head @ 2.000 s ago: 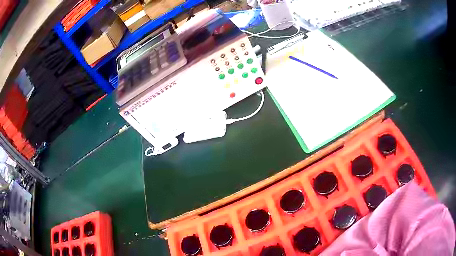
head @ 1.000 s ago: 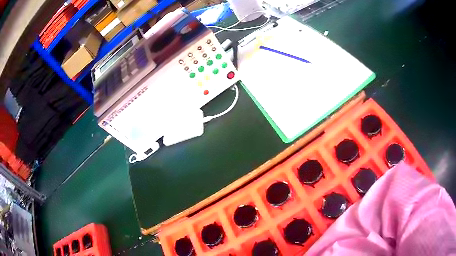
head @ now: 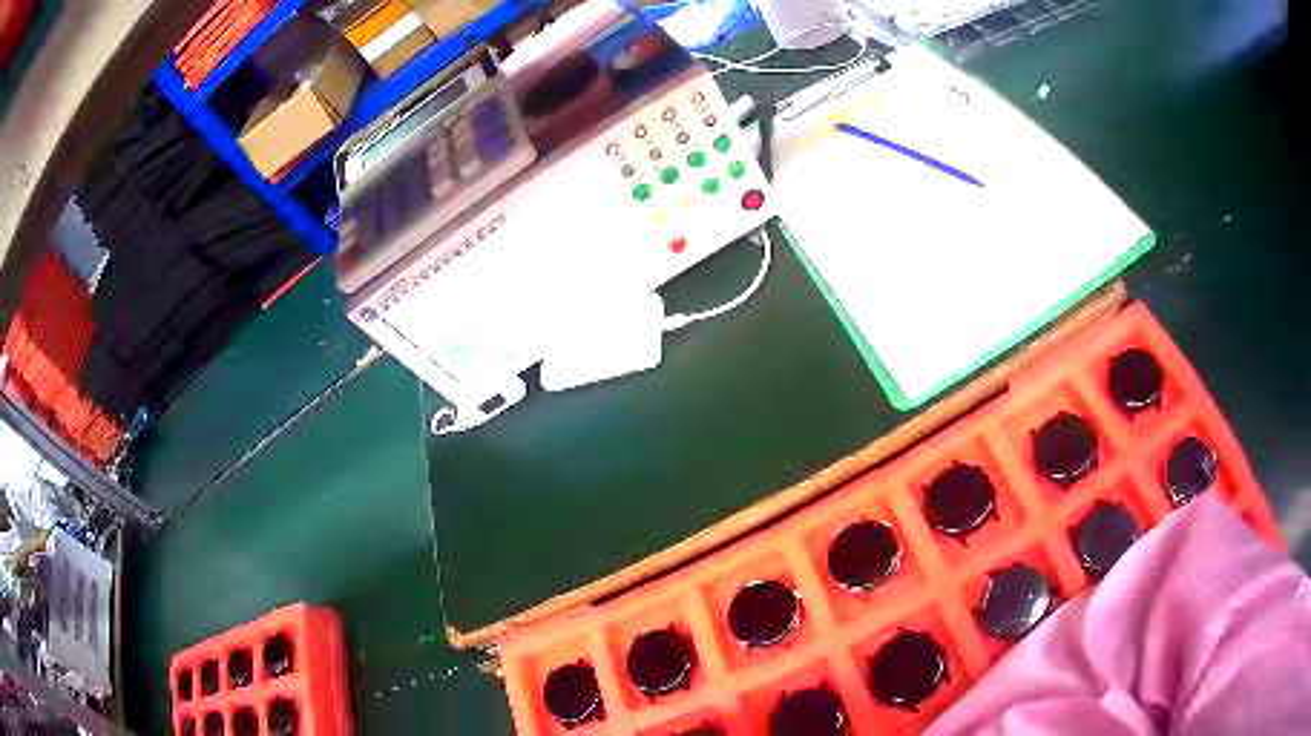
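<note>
A red-orange foam tray (head: 805, 513) lies across the lower right, with one round black watch body (head: 864, 552) in each pocket that shows. The tray's lower part is cut off by the picture's edge. A pink striped sleeve (head: 1172, 633) covers its lower right corner. Neither my left hand nor my right hand is in the picture.
A green board (head: 633, 489) with a brown edge adjoins the tray. On or behind it stand a tester (head: 503, 273) and a white adapter (head: 604, 350). A clipboard (head: 963, 245) bears a blue pen (head: 910, 154). Another red tray (head: 324, 669) is lower left; blue shelving (head: 237, 151) is behind.
The view has shifted slightly back and forth, so the tray, tester and clipboard sit a little differently in the picture. The sleeve still lies over the tray's corner.
</note>
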